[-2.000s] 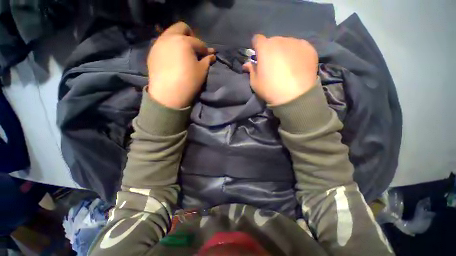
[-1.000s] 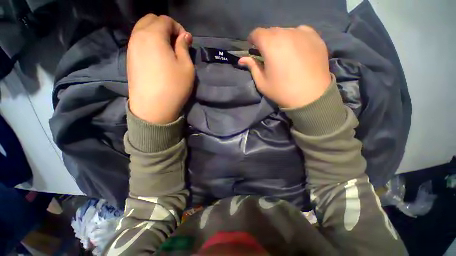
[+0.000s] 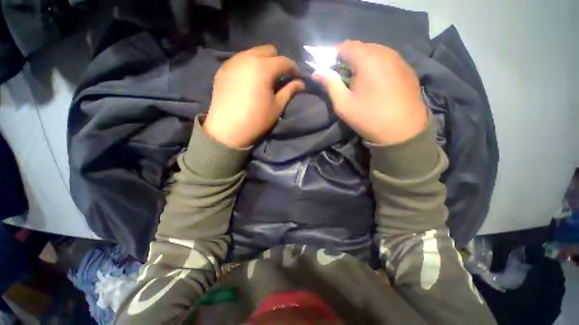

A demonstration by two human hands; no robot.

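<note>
A dark grey jacket (image 3: 127, 127) is spread across the near table, with its shiny grey lining (image 3: 298, 197) showing between my forearms. My right hand (image 3: 381, 92) holds the thread snips (image 3: 322, 58); their silvery blades glare brightly and point left over the neckline. My left hand (image 3: 254, 95) is at the neckline, thumb and fingertips a little apart, close to the blades. Whether it pinches any cloth or thread is hard to tell. The neck label is not visible.
More dark grey garments lie at the far left (image 3: 38, 38). The white table (image 3: 533, 127) shows at both sides. Light blue and white cloth scraps (image 3: 105, 282) are below the table at the left, and clear plastic (image 3: 508, 270) is below at the right.
My left hand has moved right, towards my right hand, from the left of the neckline. The label seen earlier is out of sight. The snips' blades now show, brightly lit.
</note>
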